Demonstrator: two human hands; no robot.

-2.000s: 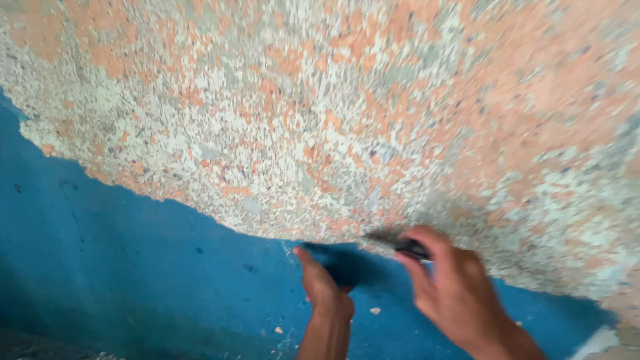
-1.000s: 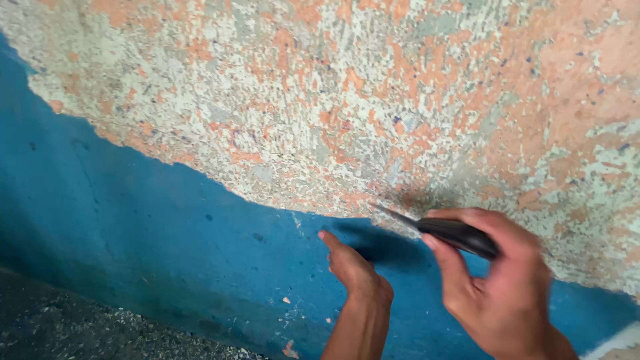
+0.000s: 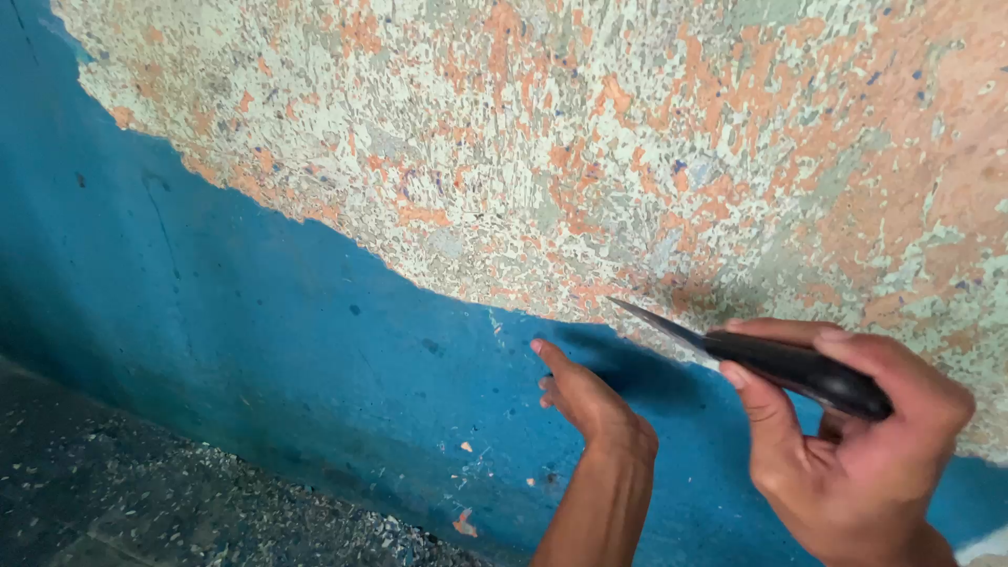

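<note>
My right hand (image 3: 858, 433) grips the black handle (image 3: 795, 372) of a scraping tool, which looks like a knife or putty knife seen nearly edge-on. Its thin metal blade (image 3: 657, 324) points up and left, its tip over the stripped, patchy wall surface (image 3: 488, 157) just above the border with the blue paint (image 3: 276, 315). Lower and to the left, my left hand (image 3: 587, 394) is at the blue paint, thumb or finger pointing up toward the ragged edge. It shows no object in it, though part of the hand is turned from view.
Paint flakes (image 3: 315, 504) lie scattered on the dark floor (image 3: 94, 480) along the wall's foot at lower left. A few orange and white chips (image 3: 465, 522) show against the lower blue paint. A whitish patch (image 3: 984, 547) is at the bottom right corner.
The tool, mostly blurred and hidden two seconds ago, now shows its handle and blade clearly. More of the floor has come into view as the camera shifted. The left hand stays below the paint edge.
</note>
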